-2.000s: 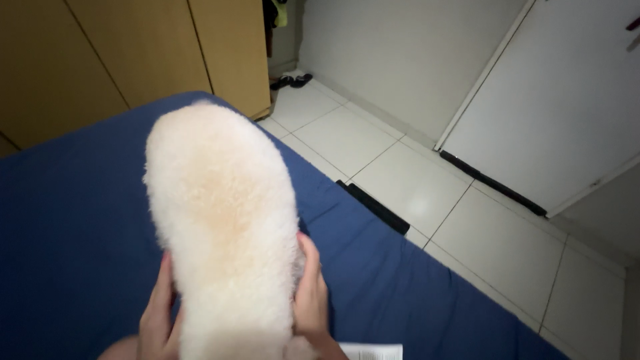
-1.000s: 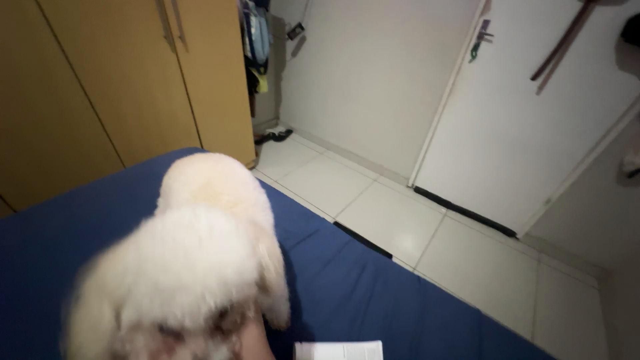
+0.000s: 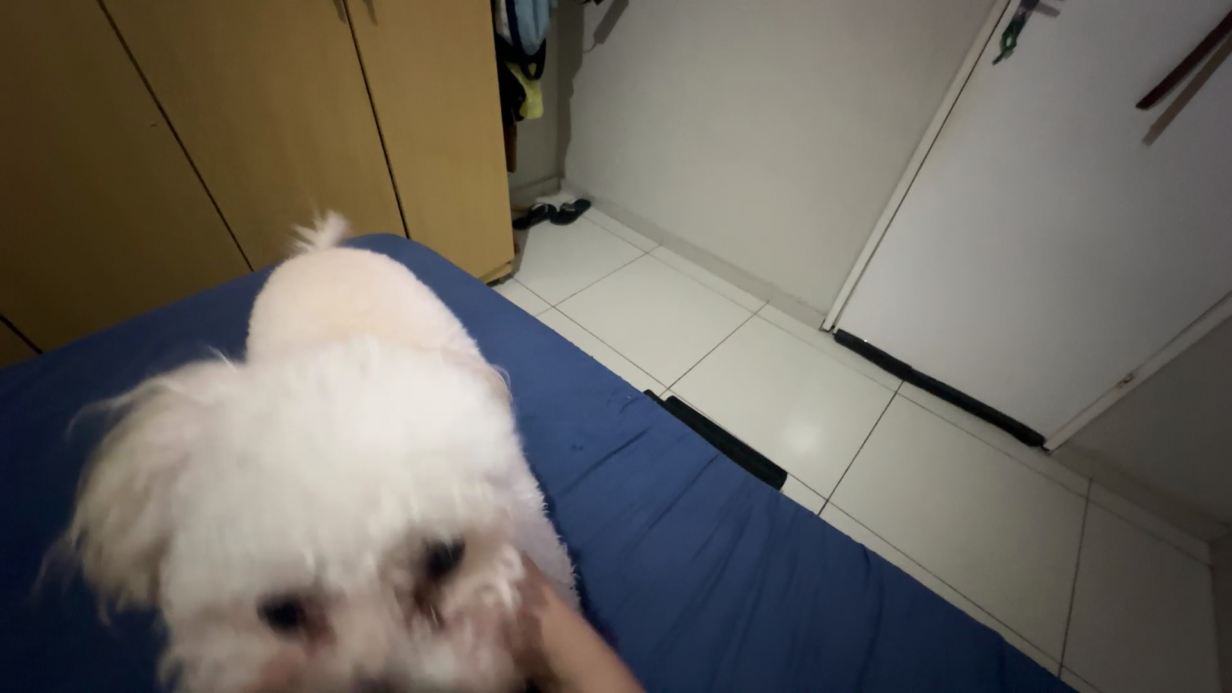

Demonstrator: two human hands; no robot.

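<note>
A fluffy white dog (image 3: 337,433) stands on the blue bed sheet (image 3: 674,539), its blurred head close to the camera at the lower left and its tail toward the wardrobe. My right hand (image 3: 563,626) comes in from the bottom edge and touches the side of the dog's muzzle. Its fingers are mostly hidden in the fur, so their grip cannot be made out. My left hand does not show.
Wooden wardrobe doors (image 3: 269,115) rise behind the bed. Black flip-flops (image 3: 553,212) lie on the white tiled floor (image 3: 664,318). A dark mat (image 3: 727,443) lies beside the bed. A white door (image 3: 1049,212) stands at the right.
The dog's head has come up toward the camera, where its back was seen before. My left hand, earlier on the dog's side, has gone from view. My right hand has moved to the muzzle.
</note>
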